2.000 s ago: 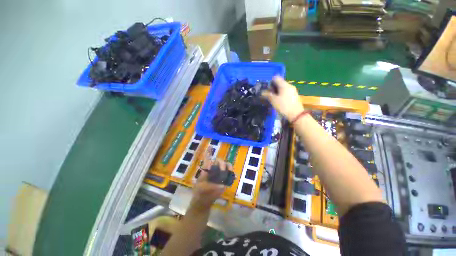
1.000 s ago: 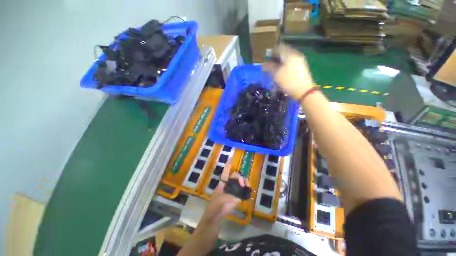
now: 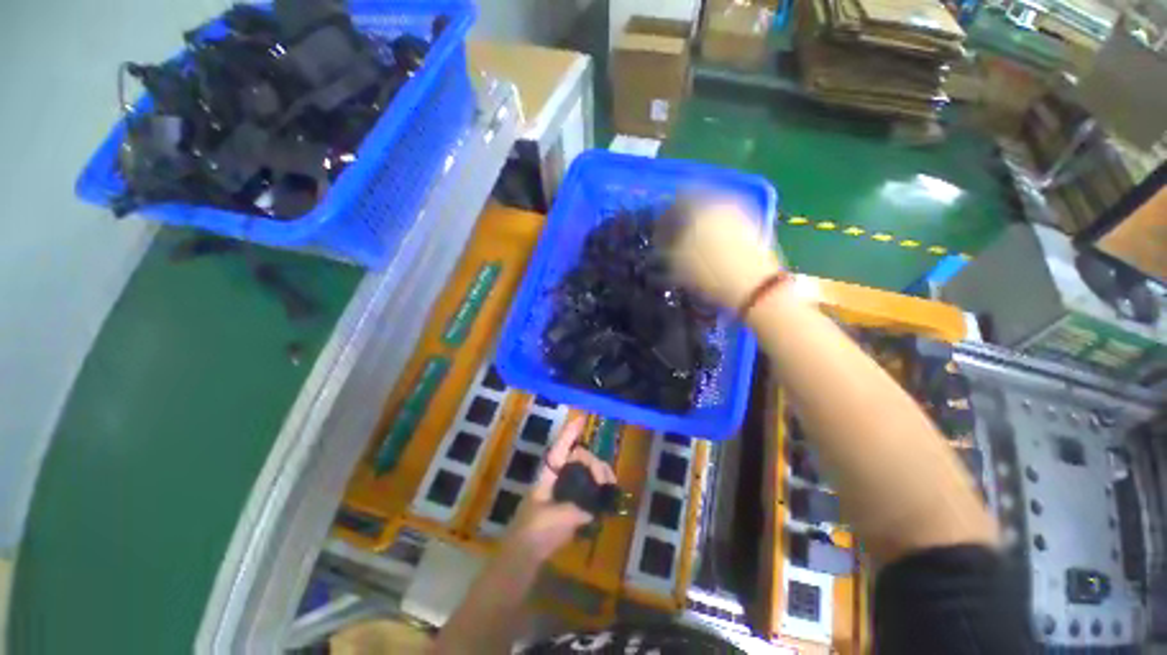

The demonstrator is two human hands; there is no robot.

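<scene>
The blue basket (image 3: 518, 335) holds a heap of black power adapters (image 3: 621, 326) and rests over the orange trays (image 3: 365, 493). My right hand (image 3: 717, 250) is blurred, over the right part of the basket at the adapters; I cannot tell whether it holds one. My left hand (image 3: 559, 493) is in front of the basket above a tray, holding a black adapter (image 3: 584, 491) with a short cord. White strips with black square sockets (image 3: 659, 512) show in the trays below the basket.
A second blue basket (image 3: 384, 192) heaped with adapters stands at the upper left by the silver rail (image 3: 335, 371). An orange tray at right (image 3: 896, 307) holds adapters. A grey metal plate (image 3: 1075, 499) lies beyond it. Cardboard boxes (image 3: 649, 83) stand at the back.
My right hand has moved from above the basket's far edge down over the adapters in it. My left hand still holds an adapter. The view has shifted, and the left basket looks larger.
</scene>
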